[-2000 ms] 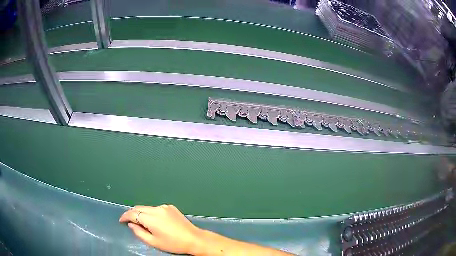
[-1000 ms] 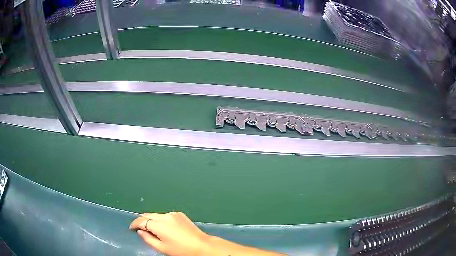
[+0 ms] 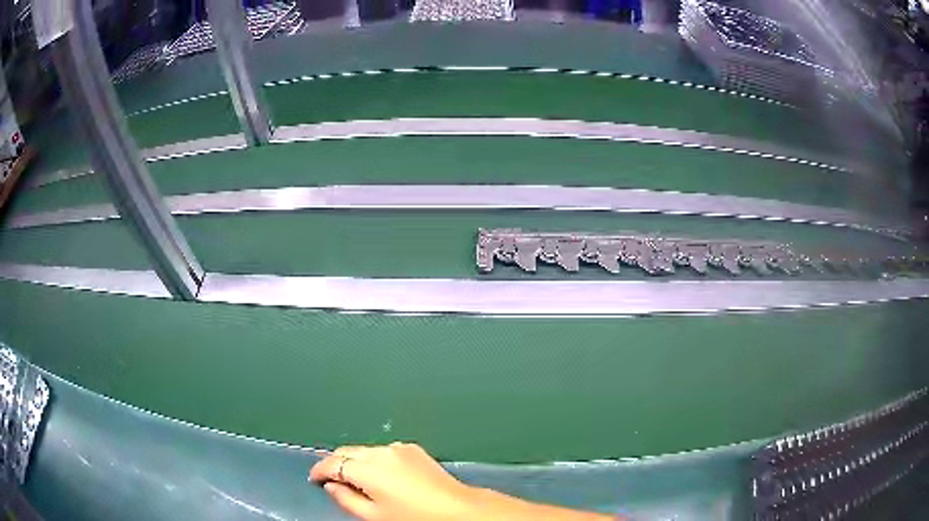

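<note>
My right hand (image 3: 397, 480) is bare, with a ring on one finger. It rests palm down at the near edge of the belt, over the blue-green bench edge (image 3: 601, 499). Its fingers point left and are bent. Nothing shows in it, but the underside of the fingers is hidden. My left hand is not in view. A grey toothed strip (image 3: 611, 252) lies flat on the green conveyor belt (image 3: 387, 371), beyond the nearest divider rail (image 3: 407, 295), and blurs towards the right. My hand does not touch it.
Grey uprights (image 3: 132, 188) rise from the rails at left. A clear blister tray (image 3: 20, 407) lies at the left bench edge. A dark parts tray (image 3: 856, 463) is at lower right. Stacked silvery trays (image 3: 759, 51) stand beyond the belt. Hazy glare covers the right side.
The view has swung left, so the strip, rails and uprights sit further right and lower. The blister tray has come into view at left. My right hand keeps its pose at the belt edge.
</note>
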